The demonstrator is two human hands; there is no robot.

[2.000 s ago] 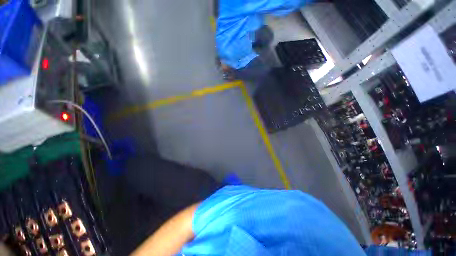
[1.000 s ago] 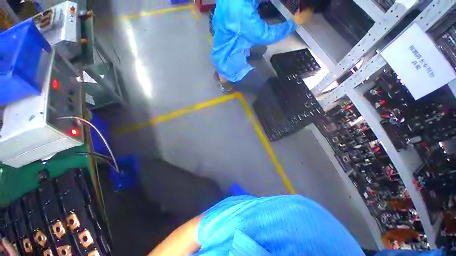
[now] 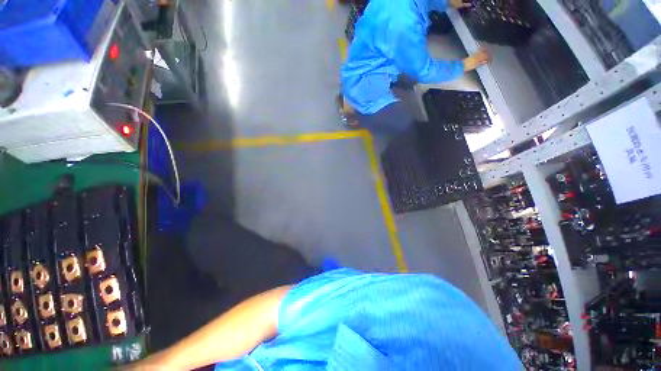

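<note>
A black glossy tray lies on the green bench at the lower left of the head view. It holds several copper-coloured squarish parts with round centre holes, set in rows. Its left side is cut off by the picture edge. A bare forearm of mine runs from a blue sleeve towards the bottom edge, just right of and below the tray. Its hand is cut off by the edge, so what it does is hidden. My other hand is out of the picture.
A white-grey unit with red lights carries a blue bin. A pale cable curves from it. A person in blue reaches to a metal rack, beside stacked black trays. A white paper sign hangs on the loaded racks.
The view has shifted, so the tray and its copper parts show more fully. Skin seen at the lower left edge is gone. The other person now has an arm stretched lower along the rack.
</note>
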